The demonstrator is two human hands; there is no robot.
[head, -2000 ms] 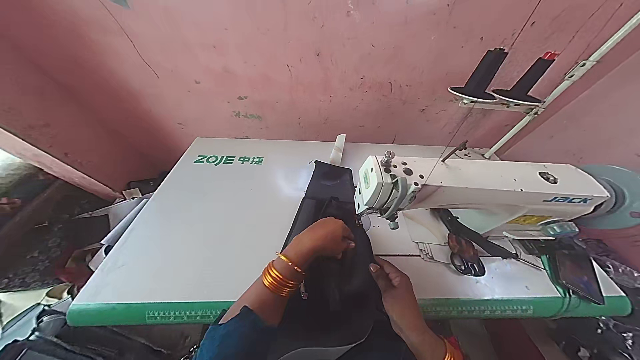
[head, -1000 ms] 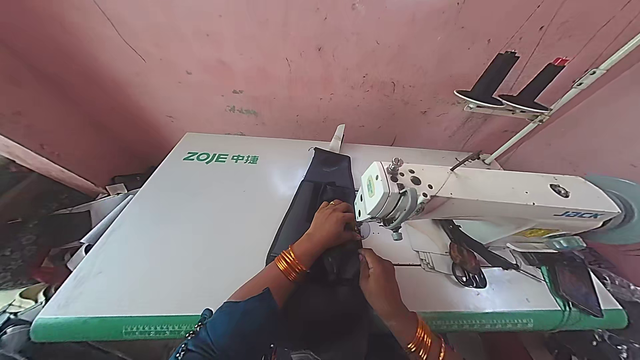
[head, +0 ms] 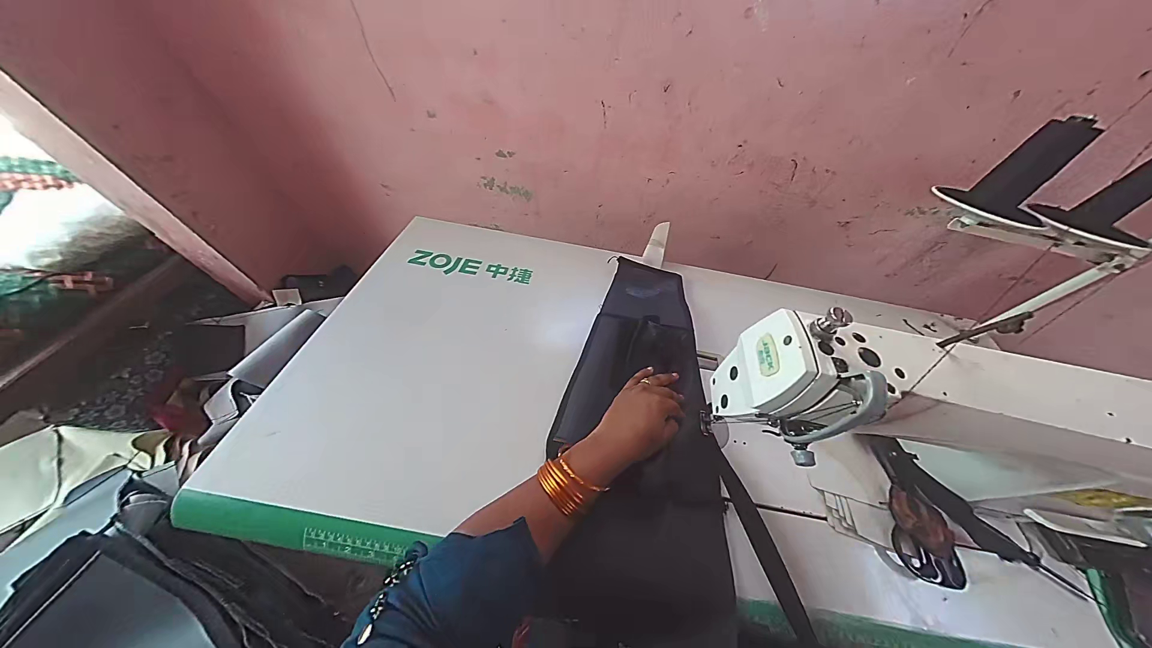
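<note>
A long dark fabric piece (head: pixel 643 504) lies over the white sewing table (head: pixel 387 387) and runs down past its front edge. My left hand (head: pixel 641 416) rests on it, fingers lightly bent, just left of the needle area of the white Jack sewing machine (head: pixel 774 369). The right edge of the fabric is beside the presser foot; the foot itself is hard to make out. From there a narrow dark strap (head: pixel 760 540) slants down to the front edge. My right hand is out of view.
Black thread cones (head: pixel 1030 171) stand on a holder at upper right. Scissors (head: pixel 927 540) and a dark strip lie under the machine arm. A white strip (head: pixel 658 243) sticks up behind the fabric. Piled fabric pieces (head: pixel 99 585) fill the lower left, and a pink wall stands behind.
My right hand, earlier at the fabric near the needle, has left the view. The narrow strap now shows right of the fabric. The view has swung left.
</note>
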